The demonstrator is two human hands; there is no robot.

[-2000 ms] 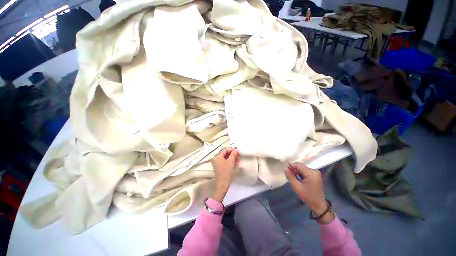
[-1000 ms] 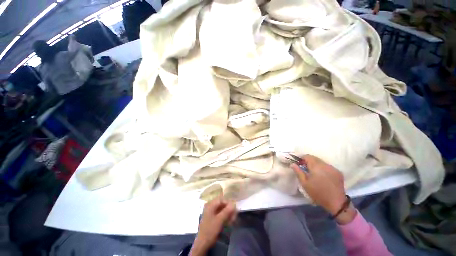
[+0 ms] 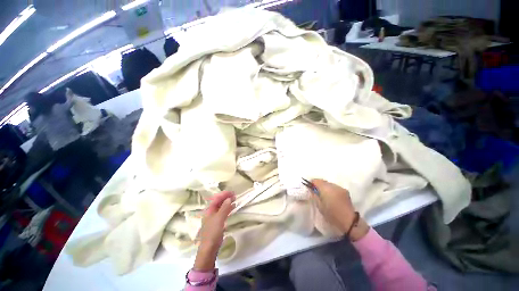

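Observation:
Cream garments (image 3: 256, 85) lie heaped high on the white table. A flat cream panel (image 3: 330, 153) faces me on the front of the heap. My left hand (image 3: 217, 215) is at the lower front of the heap, fingers slightly apart, with no cloth visibly gripped. My right hand (image 3: 332, 206) is shut on small dark thread snips (image 3: 309, 185). Their tips point up and left over the lower edge of the panel. Most of the snips is hidden in the hand.
The white table's front edge (image 3: 284, 259) runs below my hands. An olive cloth heap (image 3: 475, 227) lies on the floor at the right. A person (image 3: 54, 122) is at the far left. Brown cloth (image 3: 447, 34) is piled on a back table.
My left hand has risen from the table's front edge to the lower part of the heap. My right hand still holds the snips near the panel's lower edge. The view has shifted, showing more of the room.

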